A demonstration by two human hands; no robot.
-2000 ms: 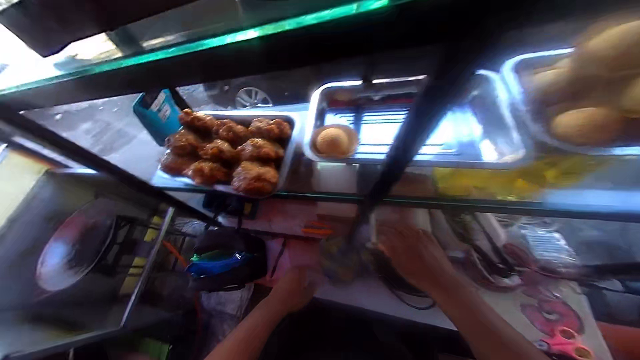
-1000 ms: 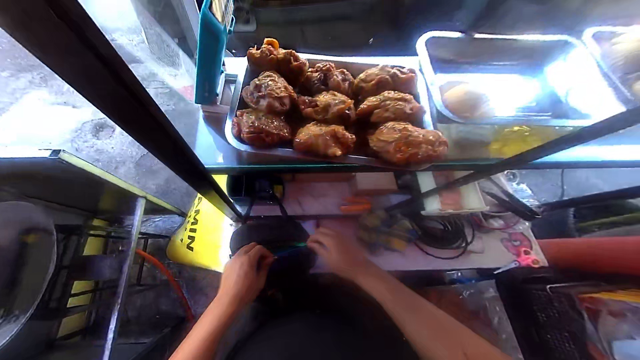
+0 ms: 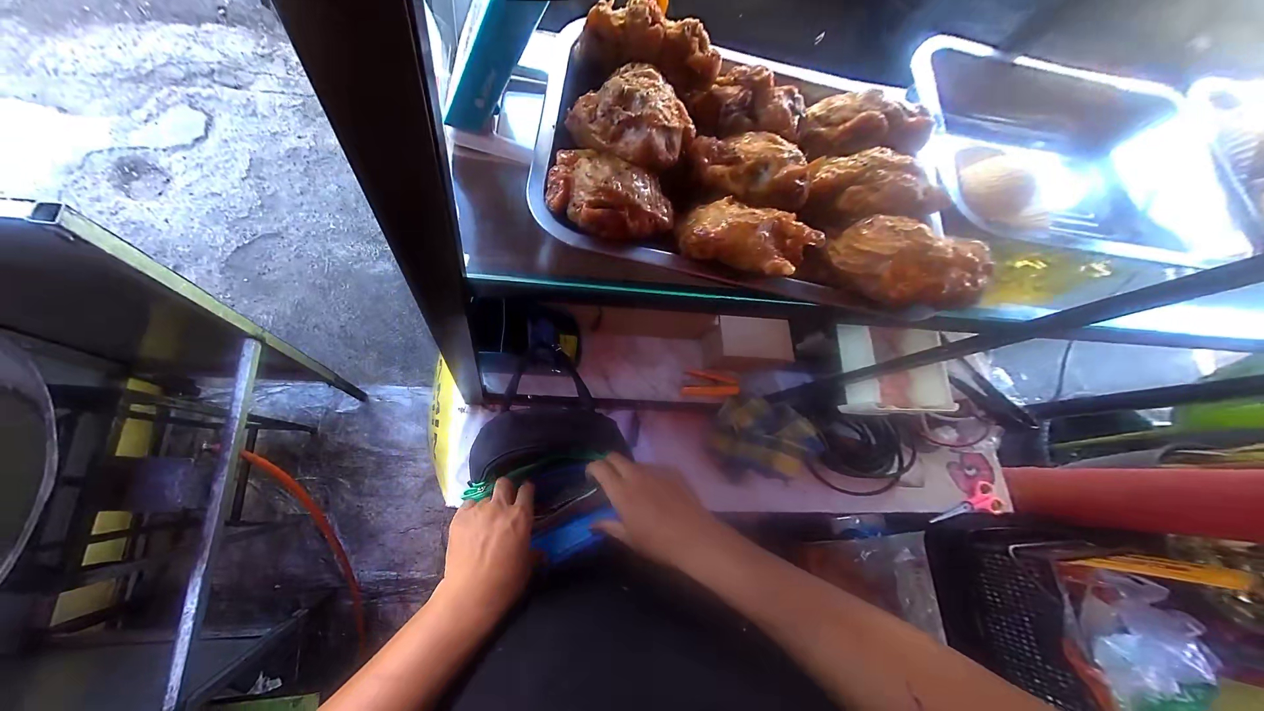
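Note:
A black bag (image 3: 538, 434) with a handle stands at the shelf's near edge, its green-edged zipper opening spread and facing me. My left hand (image 3: 494, 538) grips the left rim of that opening, by a green tag or pull (image 3: 478, 491). My right hand (image 3: 647, 504) is at the right side of the opening, fingertips on its rim. Between the hands a blue item or lining (image 3: 571, 536) shows at the mouth; which of these it is I cannot tell. The rest of the bag's inside is dark.
Browned fried chicken pieces (image 3: 748, 168) fill a metal tray (image 3: 553, 212) on the glass shelf above. A checked cloth (image 3: 765, 434), coiled black cable (image 3: 869, 454) and pink scissors (image 3: 983, 499) lie right of the bag. Another person's red sleeve (image 3: 1136, 502) reaches in. An orange hose (image 3: 316, 513) hangs left.
The bag's mouth now shows spread between my hands; one second ago both hands were along its top. The view has swung left since two seconds ago.

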